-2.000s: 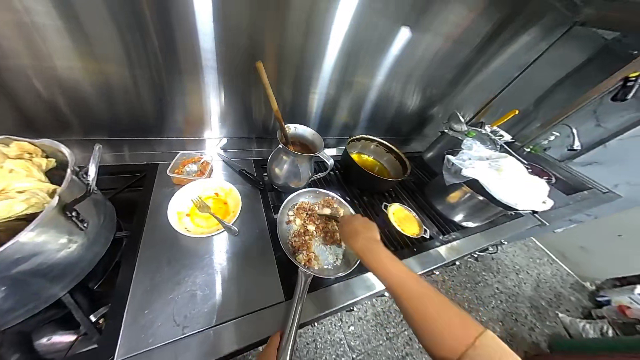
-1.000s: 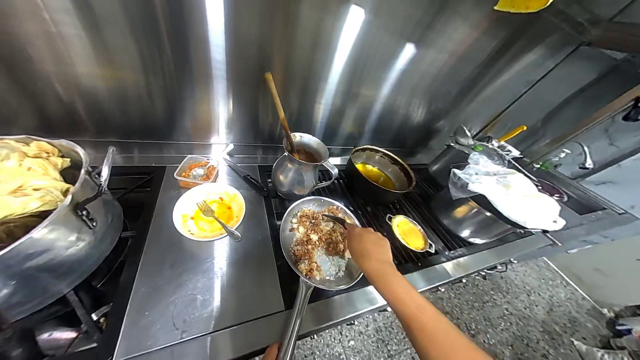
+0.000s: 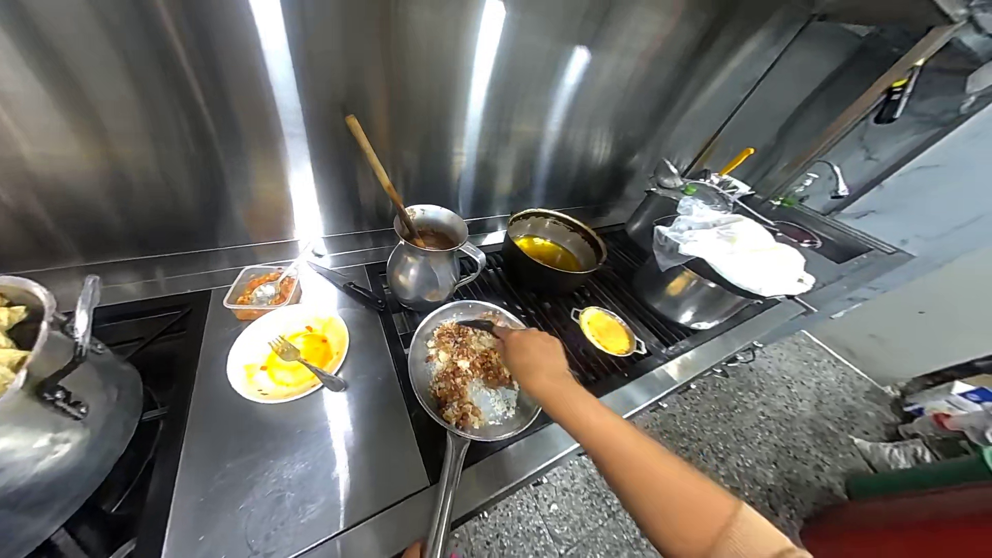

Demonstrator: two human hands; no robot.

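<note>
My right hand (image 3: 535, 360) grips a dark utensil (image 3: 477, 325), its tip in the browned, crumbly food (image 3: 465, 368) in a metal frying pan (image 3: 421, 372). At the bottom edge my left hand (image 3: 415, 550) shows only in part, at the pan's long metal handle (image 3: 448, 496); its fingers are mostly hidden. Behind the pan stands an aluminum pitcher (image 3: 422, 273) with a wooden-handled utensil (image 3: 380, 174) leaning in it. A dark pot (image 3: 542, 271) of yellow liquid and a small two-handled dish (image 3: 608, 331) of yellow food are on the grill to the right.
Left of the pan are a white bowl (image 3: 248, 349) with a fork (image 3: 306, 363), a plastic container (image 3: 252, 310) of reddish food and a black-handled knife (image 3: 360, 293). A large aluminum pot (image 3: 70, 457) stands far left. White plastic bags (image 3: 744, 248) cover a pot (image 3: 690, 298) at right.
My right hand has shifted the utensil within the pan, toward its far side since two seconds ago. The dark blade shows more plainly now. The pan remains on the grill.
</note>
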